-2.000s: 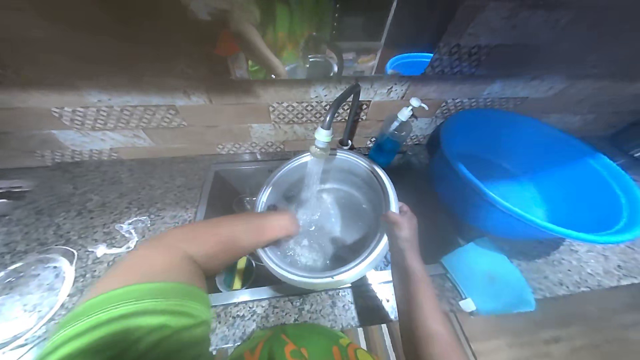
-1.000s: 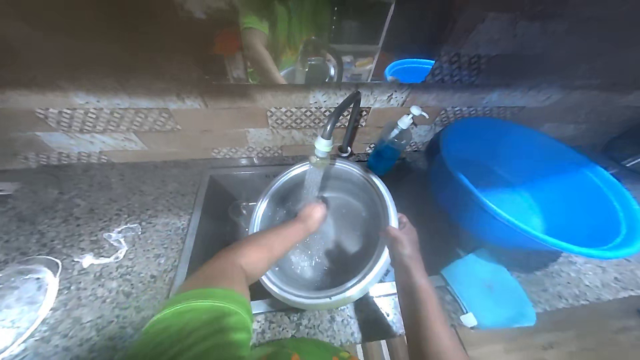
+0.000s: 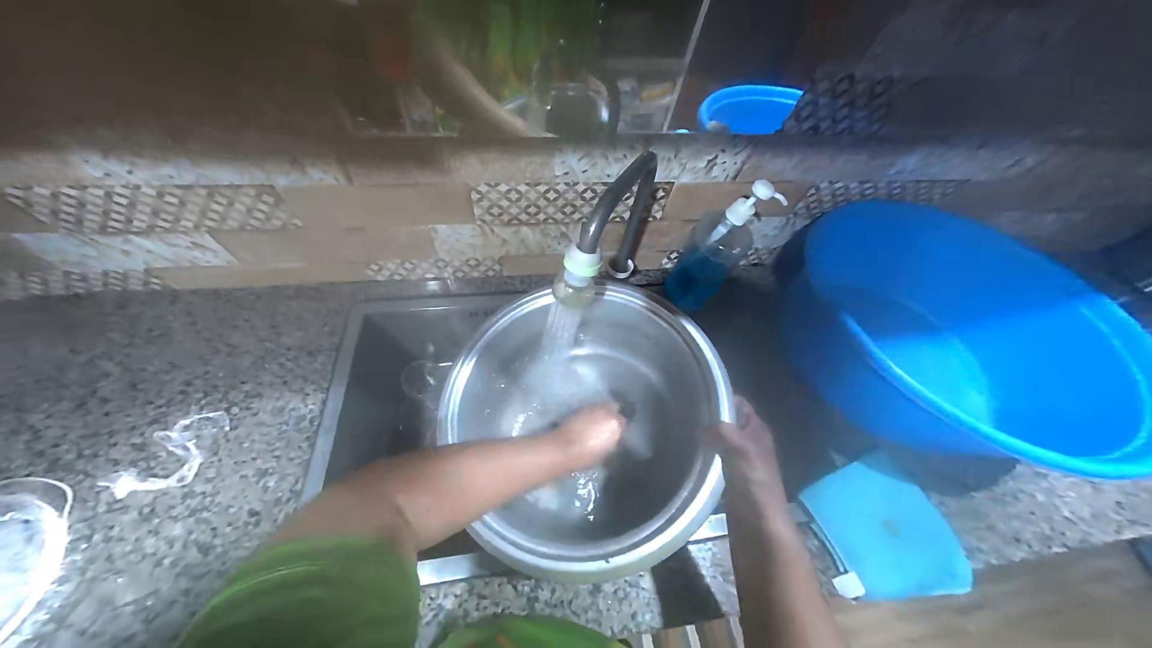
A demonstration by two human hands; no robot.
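A large round metal pot [image 3: 666,360] rests tilted over the sink [image 3: 373,378]. Water runs into it from the dark curved faucet [image 3: 621,193] with a pale nozzle. My left hand [image 3: 594,436] is inside the pot near its middle, over the wet bottom; a small dark thing shows at its fingertips, too unclear to name. The fingers there look curled. At the pot's right rim, my right hand [image 3: 745,441] grips the edge, thumb over the rim.
A big blue plastic basin [image 3: 909,360] stands at the right, with a light-blue cloth [image 3: 891,531] before it. Behind the sink is a pump bottle [image 3: 706,265] of blue liquid. Crumpled clear plastic [image 3: 171,459] and a clear round item [image 3: 31,540] lie on the left counter.
My left hand has moved about inside the pot, most recently down and to the right, away from the water stream. My right hand has stayed on the rim.
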